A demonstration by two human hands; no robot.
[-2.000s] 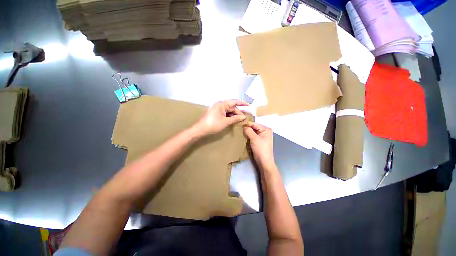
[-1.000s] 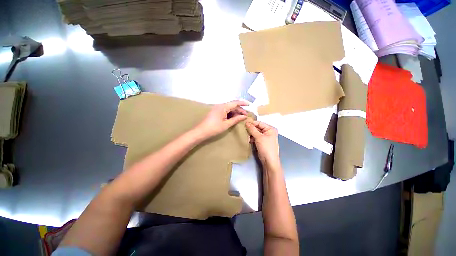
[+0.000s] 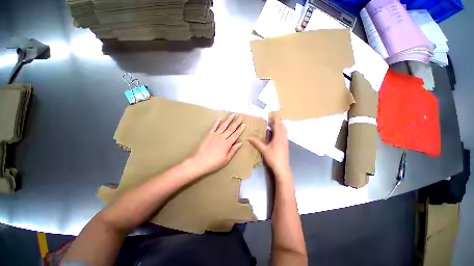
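Note:
The working stack [image 3: 171, 130] of tan notched paper pieces lies at the table edge in front of me, its layers slightly uneven at the lower edge. My left hand [image 3: 221, 145] lies flat on its upper right part, fingers spread. My right hand [image 3: 274, 148] stands at its right edge, thumb over the top sheet and fingers along the side. Neither hand visibly grips a sheet. A turquoise binder clip [image 3: 137, 93] with silver wire handles sits at the stack's upper left corner.
A tall stack [image 3: 150, 21] is at far centre. The left stack [image 3: 13, 114] and a grey metal tool [image 3: 28, 52] are at far left. At right are set-aside sheets [image 3: 306, 72] on white papers, rolled kraft paper [image 3: 361, 135], a red sheet [image 3: 408, 111] and a small thin tool [image 3: 400, 174].
My left hand has opened from a pinch at the stack's upper right corner and lies flat, lower and to the left. My right hand has left its pinch and opened at the right edge.

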